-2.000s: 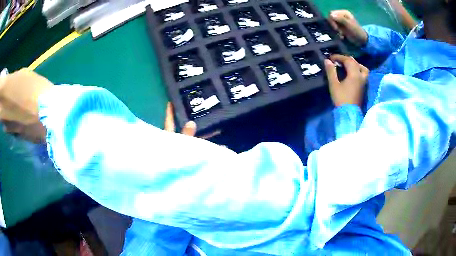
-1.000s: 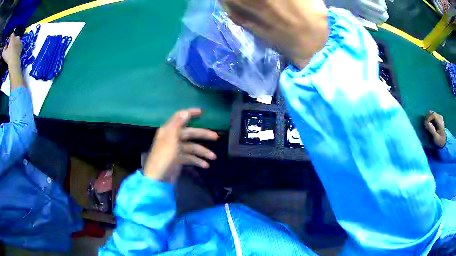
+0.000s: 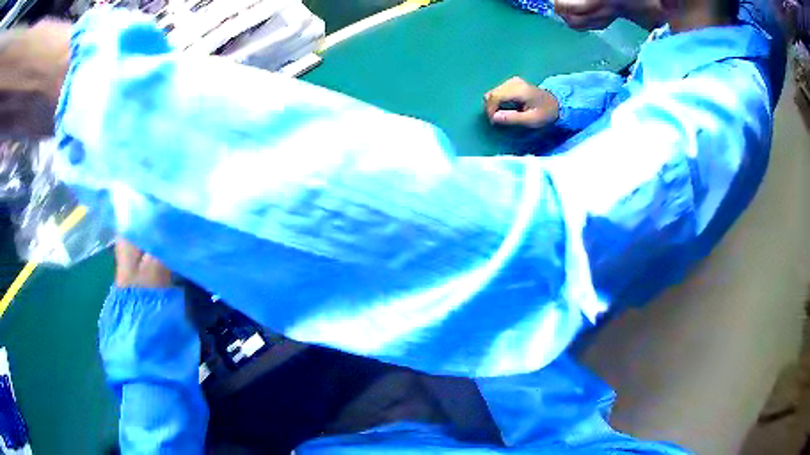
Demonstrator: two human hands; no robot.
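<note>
My left hand (image 3: 140, 268) is at the left, palm and wrist only. Another worker's outstretched blue sleeve covers its fingers, so its hold is hidden. My right hand is not visible. The watch bodies (image 3: 242, 347) show dark with white labels beside my left sleeve, below the outstretched arm. They are dim and partly covered, and the edges of their dark tray are hard to make out. A clear, crumpled poly bag (image 3: 62, 218) is at the left edge, below the other worker's blurred hand.
The neighbour's arm (image 3: 337, 213) spans from the right to the upper left across my view. Their fist (image 3: 522, 103) rests on the green bench (image 3: 400, 67). Stacked white packing trays (image 3: 258, 31) stand at the rear. Blue straps (image 3: 11, 409) lie at the lower left edge.
The view has swung. The neighbour's arm now crosses it sideways, and the bag appears at the far left. My left hand, spread and empty a second ago, is now partly behind that arm.
</note>
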